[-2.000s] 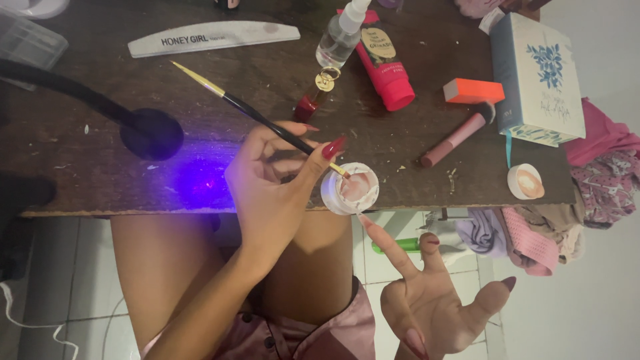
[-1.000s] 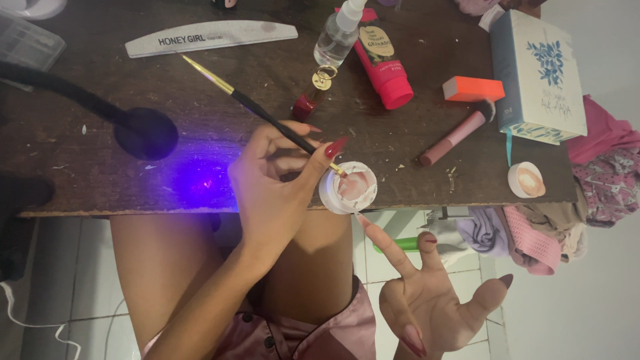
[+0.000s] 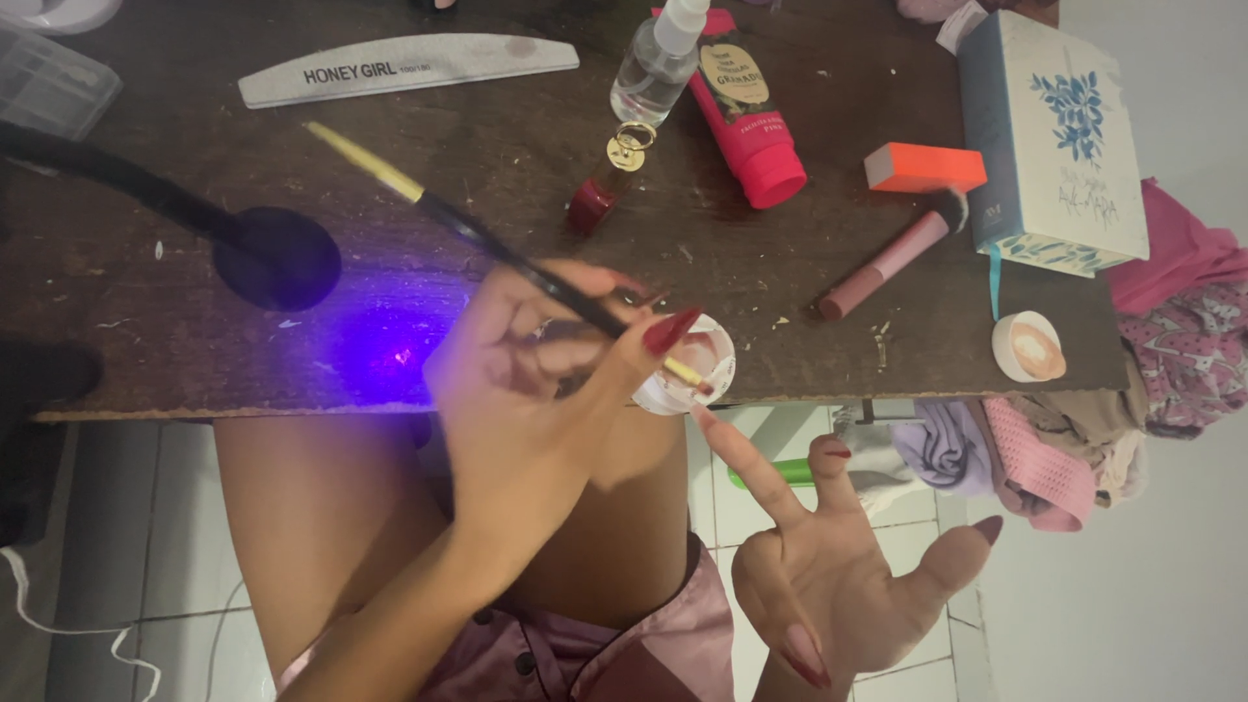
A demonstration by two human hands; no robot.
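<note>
My left hand (image 3: pixel 531 390) is shut on a thin nail brush (image 3: pixel 526 268) with a black and gold handle. The brush's tip lies over the near part of an open white jar (image 3: pixel 717 356) of pinkish product, at the front edge of the dark wooden table (image 3: pixel 468 205). My left thumb and fingers cover part of the jar. My right hand (image 3: pixel 829 565) is palm up below the table edge, fingers apart and holding nothing. One extended fingertip is close beside the jar's lower side; whether they touch is unclear. Long nails show on both hands, several dark red.
Behind lie a nail file (image 3: pixel 409 68), spray bottle (image 3: pixel 655 68), red polish bottle (image 3: pixel 595 200) and pink tube (image 3: pixel 751 117). To the right are an orange block (image 3: pixel 926 168), makeup brush (image 3: pixel 892 258), box (image 3: pixel 1063 146) and small white lid (image 3: pixel 1029 346). A black gooseneck lamp (image 3: pixel 278 258) stands left, near violet light.
My left hand has shifted slightly right and toward me, bringing the brush's tip from the jar's far side to its near side. My right hand has stayed nearly still.
</note>
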